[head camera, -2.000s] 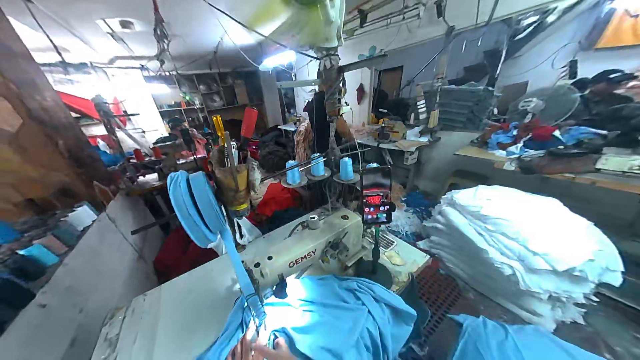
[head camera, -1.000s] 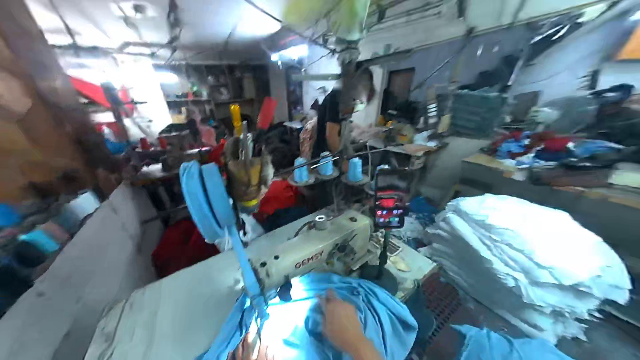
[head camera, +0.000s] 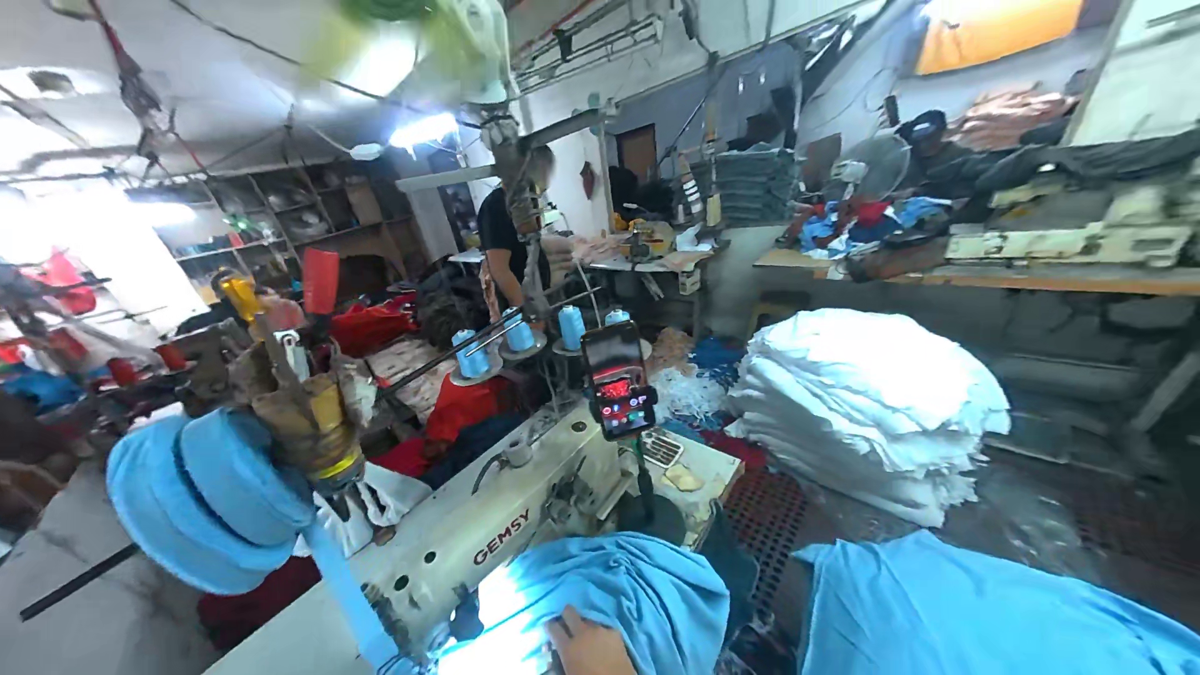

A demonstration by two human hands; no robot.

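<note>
At the bottom centre my right hand (head camera: 589,645) lies on bunched light-blue fabric (head camera: 647,591), its fingers pressed on the cloth; whether they pinch it I cannot tell. The fabric is at the near side of a Gemsy sewing machine (head camera: 506,525), under its bright lamp. My left hand is not visible. Rolls of light-blue fabric strip (head camera: 211,502) hang at the left, and a strip (head camera: 349,591) runs down from them toward the machine's needle end, which is hidden by glare and the frame edge. Blue thread cones (head camera: 471,354) stand behind the machine.
A phone (head camera: 619,380) stands on a holder by the machine. Stacked white fabric (head camera: 867,403) rises at the right, with more light-blue cloth (head camera: 975,609) below it. A tool pouch (head camera: 314,427) hangs at the left. A person (head camera: 506,234) stands behind; another person (head camera: 928,141) is at the back right.
My right hand, absent in the oldest frame, came onto the blue fabric and has since moved lower in view. The fingers seen at the bottom left of the fabric are no longer visible. The view has shifted.
</note>
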